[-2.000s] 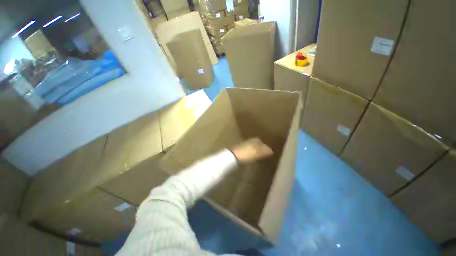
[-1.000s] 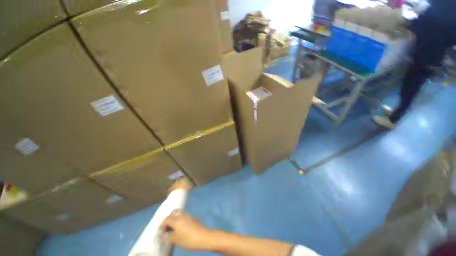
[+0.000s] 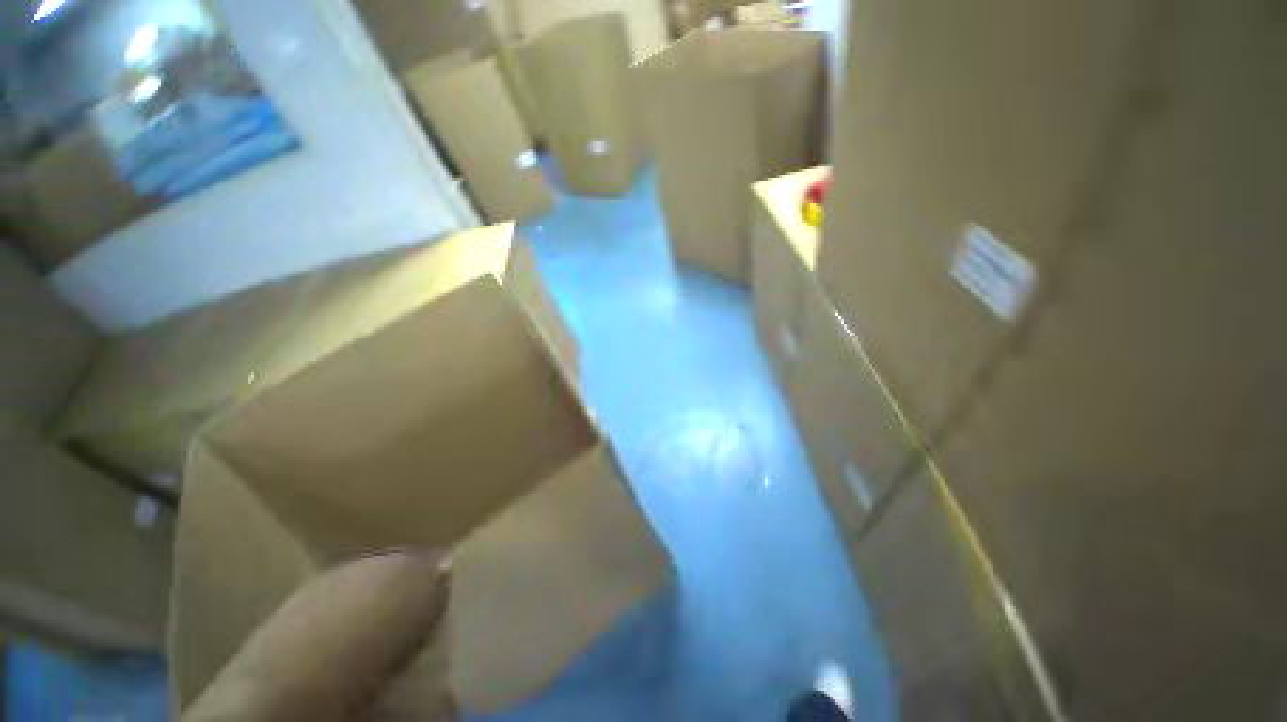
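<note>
No hand can be made out. A large open brown carton (image 3: 565,585) stands at the lower left, nearest in front of me, with its open top towards me. A rounded brown shape (image 3: 332,635) shows inside it at the bottom edge; blur leaves unclear whether it is a cardboard flap. The picture is blurred.
Closed cartons (image 3: 974,494) are stacked along the right. More cartons (image 3: 297,303) line the left below a white wall with a window. A tall carton (image 3: 713,155) stands ahead. A red and yellow item (image 3: 814,200) sits on a right carton. Blue floor (image 3: 706,437) runs between.
The view swung right, then back. The wearer's arm seen in the open carton and later both hands on a white thing are out of view. The open carton now appears further left and lower.
</note>
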